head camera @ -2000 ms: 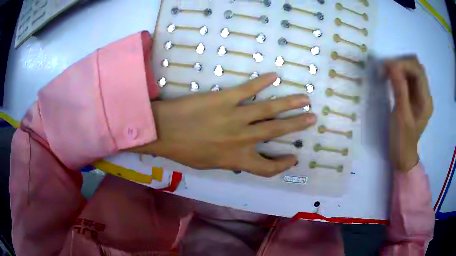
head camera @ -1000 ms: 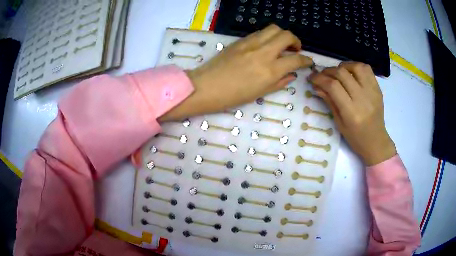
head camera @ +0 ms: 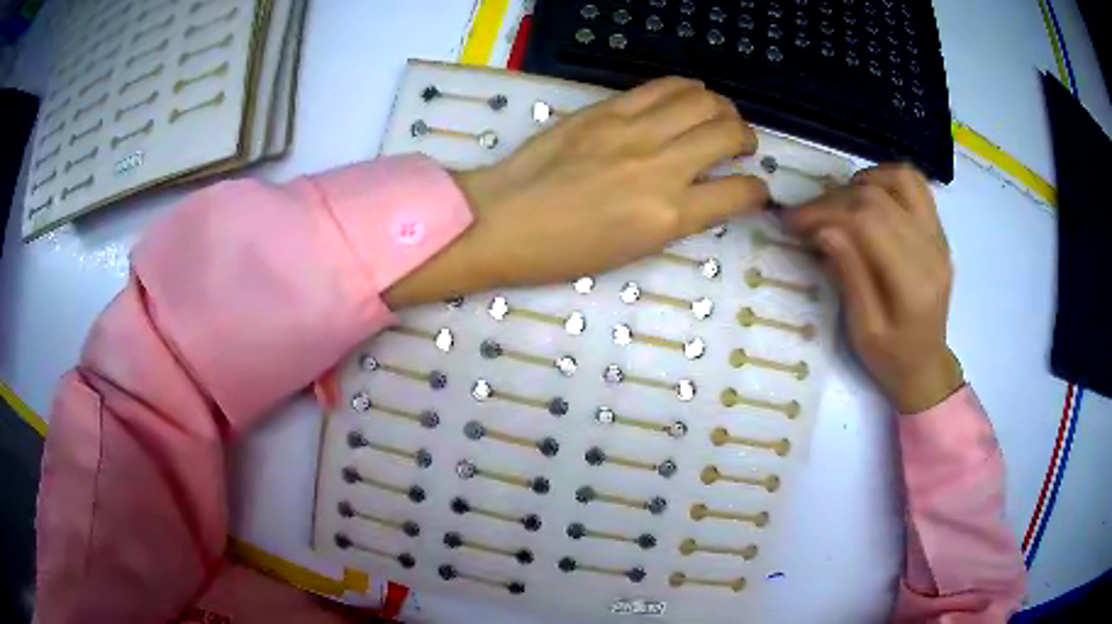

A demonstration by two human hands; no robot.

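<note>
The off-white loading board [head camera: 780, 536] lies in front of me with columns of dumbbell recesses. Silver and dark round metal parts [head camera: 635, 573] sit in recess ends of the three left columns. The right column is mostly bare tan; its top recess shows a dark part [head camera: 769, 163] at its left end. My left hand [head camera: 622, 183] reaches across the upper board, fingertips bent together over the right column. My right hand [head camera: 884, 262] is at the board's upper right edge, blurred, its fingertips close to the left ones. Whether either hand holds a part is hidden.
A black parts tray [head camera: 744, 76] with rows of small round parts lies against the board's far edge. Stacked boards [head camera: 153, 152] are at the upper left. A plain dark panel [head camera: 1083, 232] is at the far right. Yellow tape [head camera: 1006, 162] marks the white tabletop.
The left hand, earlier spread flat on the board, is now bent at the upper right column. Since the last frame both hands have shifted slightly down, uncovering the right column's top recess.
</note>
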